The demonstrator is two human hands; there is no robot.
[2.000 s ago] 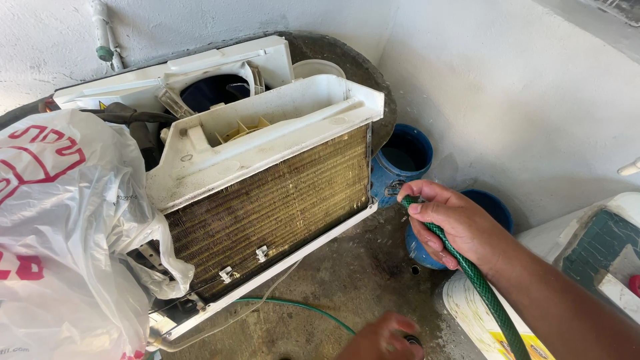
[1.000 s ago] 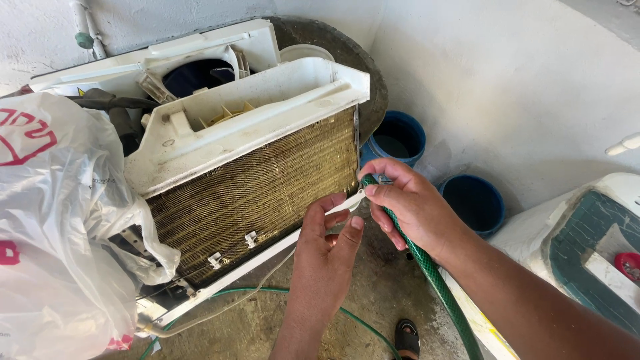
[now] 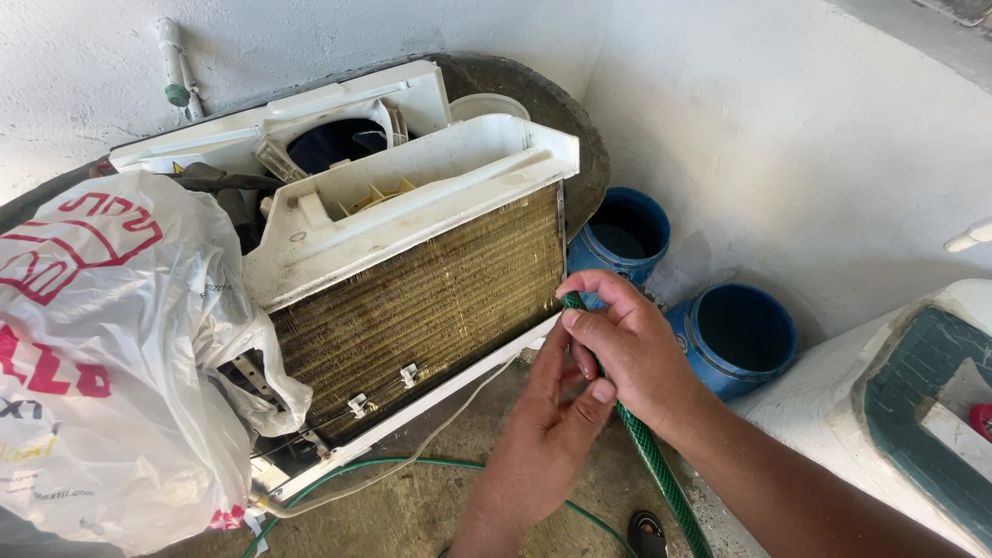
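A green braided garden hose (image 3: pixel 649 457) runs up from the bottom edge into my right hand (image 3: pixel 632 341), whose thumb and fingers pinch it close to its open end. My left hand (image 3: pixel 550 422) is against the hose just below that end, its fingers partly hidden by my right hand. Left of both hands stands an opened window air conditioner, with its finned coil (image 3: pixel 434 302) facing me and a white foam or plastic housing (image 3: pixel 434 186) above. A plastic bag (image 3: pixel 116 349) printed in red covers its left end.
Two blue plastic containers (image 3: pixel 732 329) stand by the wall behind my right hand. A white appliance with a dark green top (image 3: pixel 922 387) is at the right. A thin green hose (image 3: pixel 434 460) and a pale cord (image 3: pixel 434 434) cross below the coil. A sandalled foot (image 3: pixel 645 535) shows low down.
My left hand came up from the bottom edge to the hose end. A white strip seen between my hands one second ago no longer shows there. My right hand keeps its hold on the hose.
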